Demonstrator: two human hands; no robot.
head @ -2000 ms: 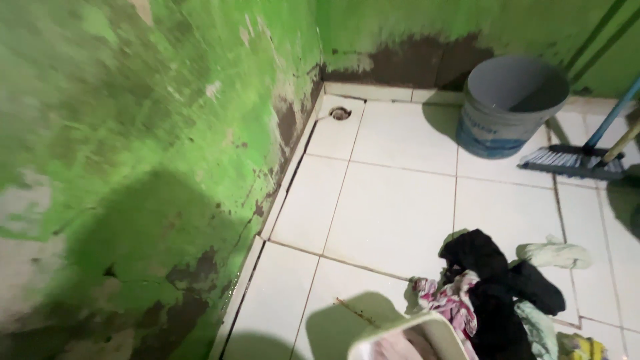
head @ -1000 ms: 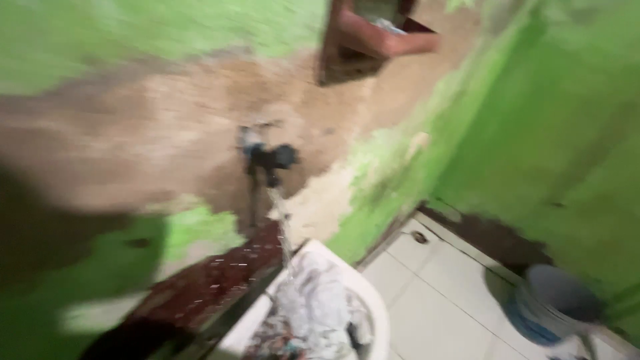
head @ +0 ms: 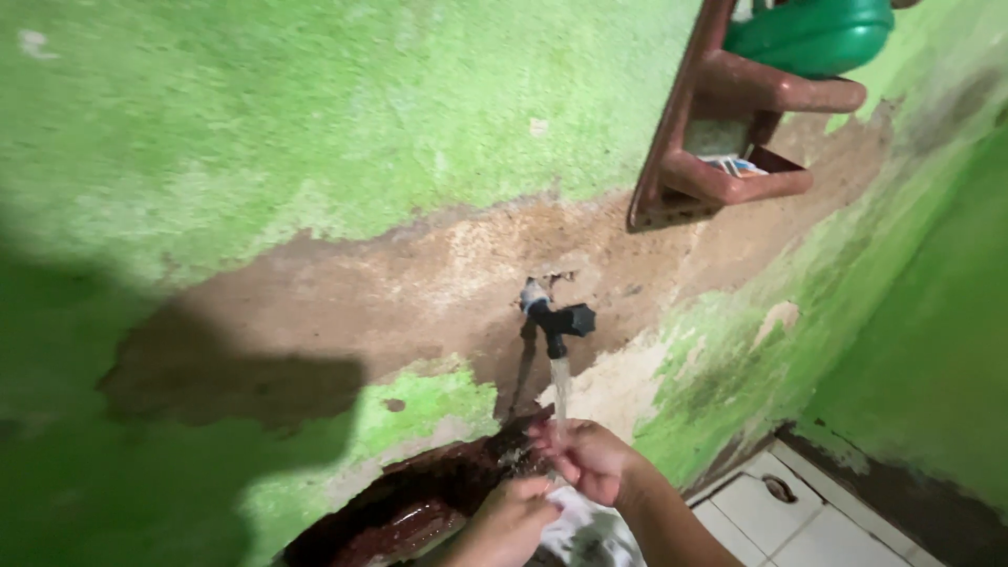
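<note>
Water runs in a stream from the black plastic tap [head: 563, 319] on the wall. My right hand [head: 587, 457] is under that stream, its fingers spread and wet, with no object seen in it. Just below and to the left is my left hand [head: 516, 516], near the right fingertips; its fingers are partly hidden and blurred, and I cannot tell whether they hold anything. Wet white and dark cloth [head: 587, 528] lies below both hands. Left of it shows a wet dark red surface [head: 402, 528] under the wall.
A reddish-brown wall shelf [head: 776, 90] holds a green plastic container [head: 815, 35] above and small packets [head: 736, 167] below. The green wall [head: 354, 102] is peeling around the tap. A floor drain [head: 780, 488] sits in white tiles at the lower right.
The view has turned from the floor to the tap wall. Both hands are now in sight at the running water. The pale basin of cloth seen one second ago is now mostly out of sight.
</note>
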